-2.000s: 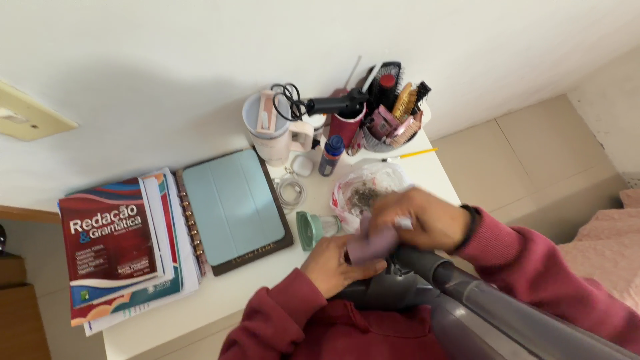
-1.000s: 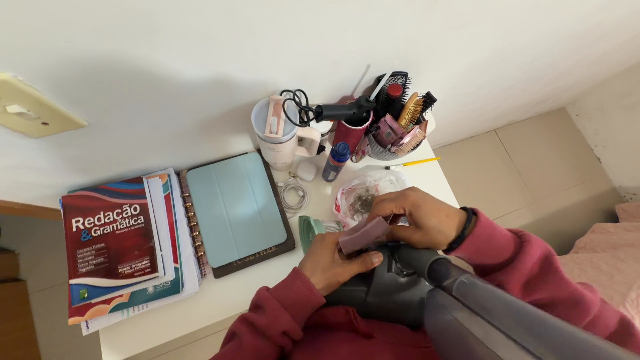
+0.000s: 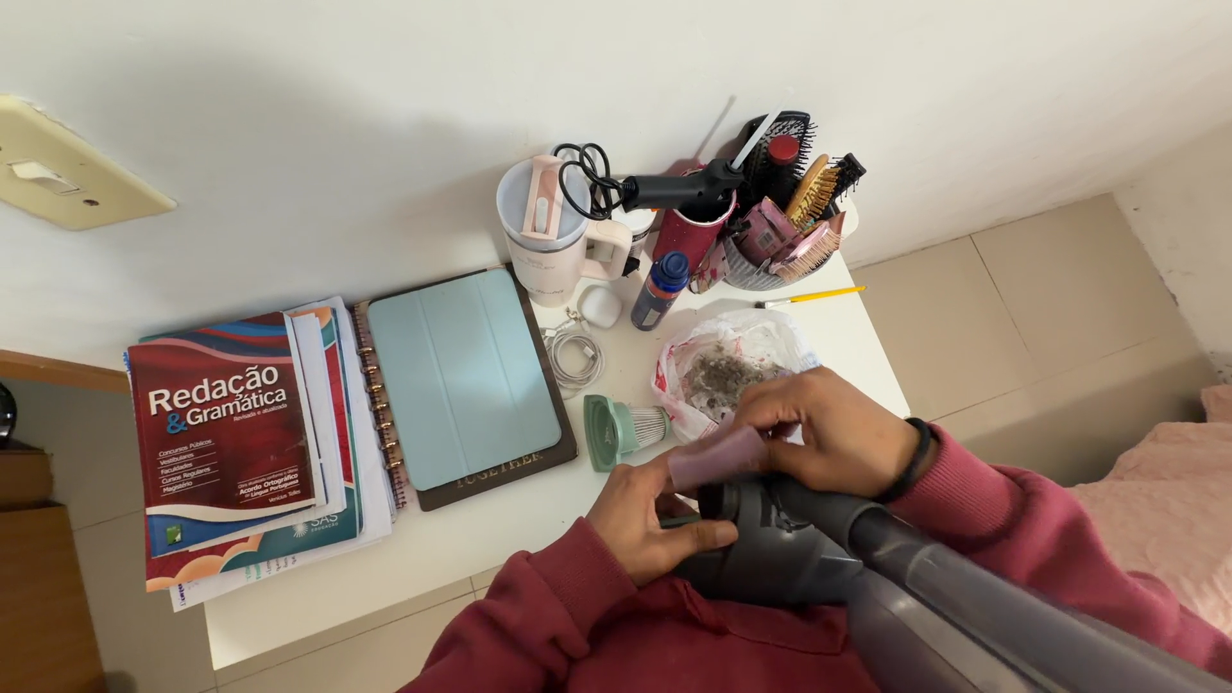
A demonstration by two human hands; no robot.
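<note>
My left hand [image 3: 654,525] holds a dark plastic part of a handheld vacuum cleaner [image 3: 780,549], its thumb pressed along the edge. Between my two hands is a mauve strip [image 3: 717,459], possibly cloth or soft plastic; my right hand [image 3: 828,433] pinches its right end above the cleaner. The cleaner rests against my body, with its long grey tube running to the lower right. Just beyond my hands, a white plastic bag [image 3: 676,361] lies open with grey dust and lint [image 3: 727,375] inside. A green filter [image 3: 624,431] with a pleated element lies left of the bag.
On the white table [image 3: 269,616] are books [image 3: 226,423], a tablet in a light blue cover [image 3: 462,375], a coiled cable [image 3: 575,361], a tumbler [image 3: 549,255], a blue bottle [image 3: 660,291], a basket of hairbrushes [image 3: 775,269] and a paintbrush [image 3: 818,296]. A wall stands behind.
Two seconds ago my right hand was blurred in motion over the mauve piece; now it pinches its end. My left hand has shifted onto the dark cleaner part.
</note>
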